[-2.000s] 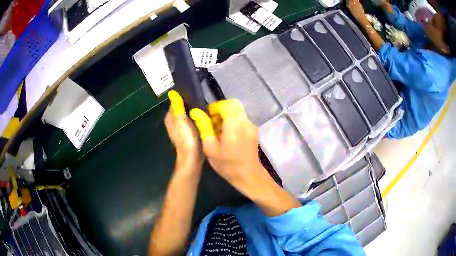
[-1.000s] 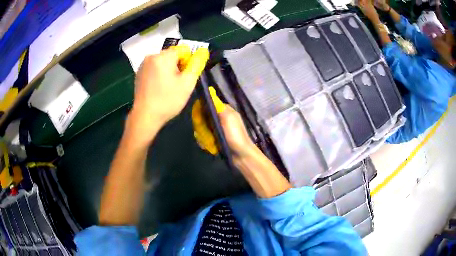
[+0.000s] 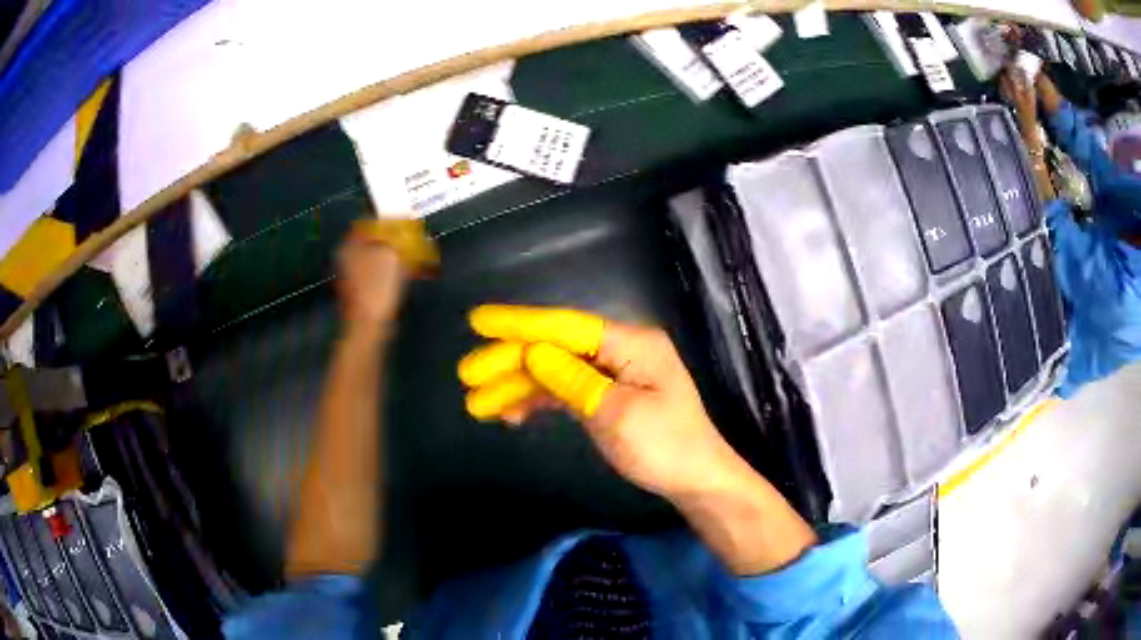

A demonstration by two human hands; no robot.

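Note:
My right hand [image 3: 626,394], with yellow finger cots, is over the green belt [image 3: 538,256], its fingers spread a little and pointing left, holding nothing. My left hand [image 3: 382,269] is blurred, below a white box [image 3: 419,144]; its yellow-covered fingertips are bunched and I cannot tell whether they hold anything. An open phone body [image 3: 519,138] with black ends and a large white label lies across the right part of that box. No dark slab shows in either hand.
A grey pocket tray stack [image 3: 863,338] stands at right, dark covers in its right pockets. Left-hand pocket trays [image 3: 81,563] are at lower left. More white boxes [image 3: 745,65] lie along the belt by the white shelf [image 3: 338,44]. Another person's blue sleeve [image 3: 1101,281] is at far right.
The dark slab that was in my hands has gone from them. My right hand has opened. My left hand has moved down from the labelled phone body. The view has shifted.

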